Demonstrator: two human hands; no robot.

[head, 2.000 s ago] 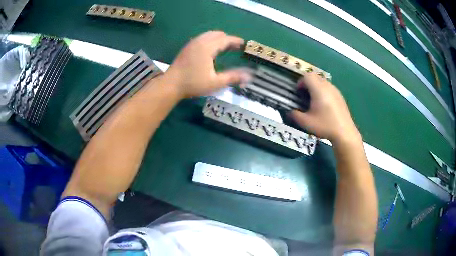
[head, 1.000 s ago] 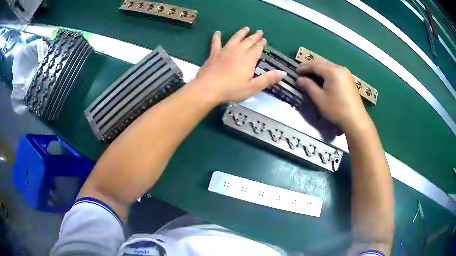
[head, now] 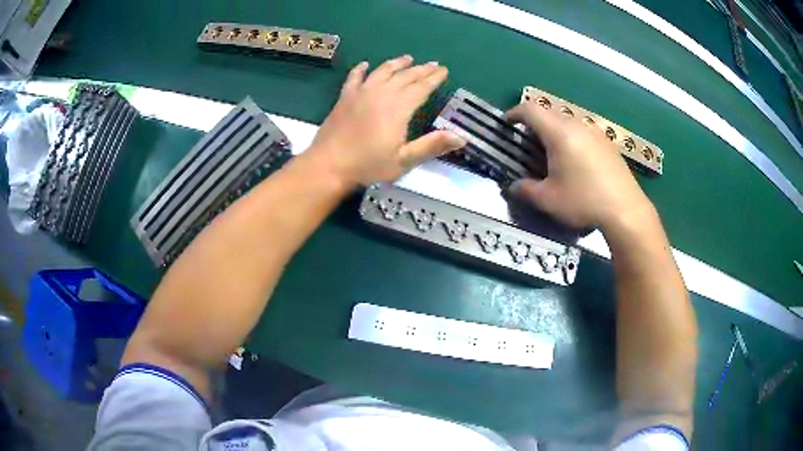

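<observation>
A stack of short fixture blocks (head: 482, 123) lies ribbed side up, just above the silver strip. My right hand (head: 572, 167) grips its right end, thumb and fingers on opposite sides. My left hand (head: 379, 123) has its fingers spread, with the thumb tip at the stack's left part; whether it presses there is unclear. A six-nest fixture block (head: 471, 236) lies below, recesses up. A cover plate (head: 449, 337) lies flat nearer me. A brass-coloured fixture bar (head: 594, 128) lies just behind my right hand.
Another brass-coloured bar (head: 268, 40) lies at upper left. Stacked fixtures (head: 211, 181) sit beside my left forearm. A large fixture stack (head: 79, 167) stands by a plastic bag (head: 31, 158). A blue-handled thin tool (head: 724, 374) lies front right. A blue stool (head: 75, 330) is below left.
Since the oldest frame, the short stack, blurred then, shows sharply and my left fingers have spread out. Over the last second my hands have changed little; the whole view has shifted slightly.
</observation>
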